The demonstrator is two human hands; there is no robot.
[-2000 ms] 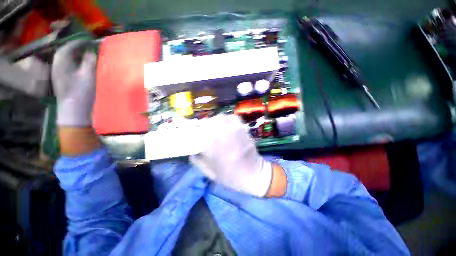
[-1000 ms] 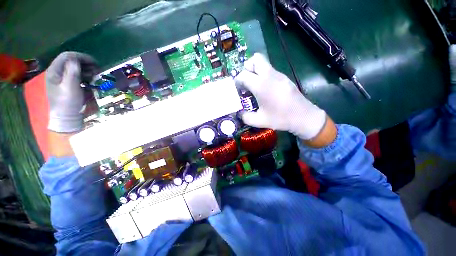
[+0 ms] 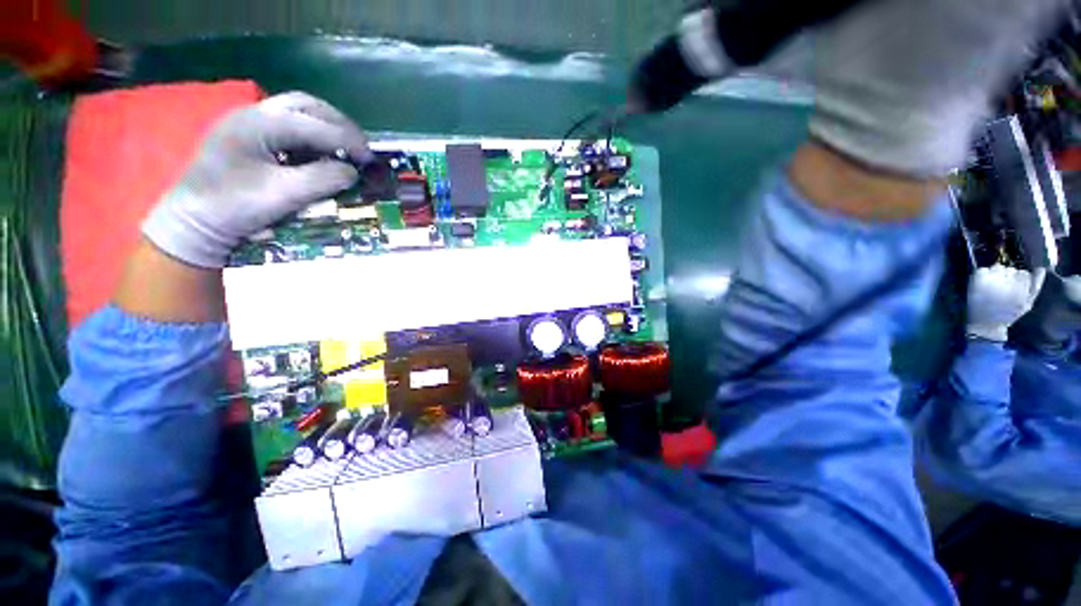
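Observation:
The power supply board lies in front of me, its long silver-white heatsink across the middle and the finned heatsink along the near edge. My left hand, gloved, is at the board's far left corner with its fingers curled. Small dark bits show at its fingers; whether it grips them I cannot tell. My right hand, gloved and blurred, is raised at the upper right, closed on the black electric screwdriver. The screwdriver points left, above the far right corner. Its tip is blurred.
A red foam pad lies left of the board on the green bench. At the right, another person's gloved hand is at another board assembly. A red-orange thing is at the upper left.
My right hand has left the board and taken up the screwdriver from the bench. The board now lies straighter. My left hand has moved right, over its far left corner.

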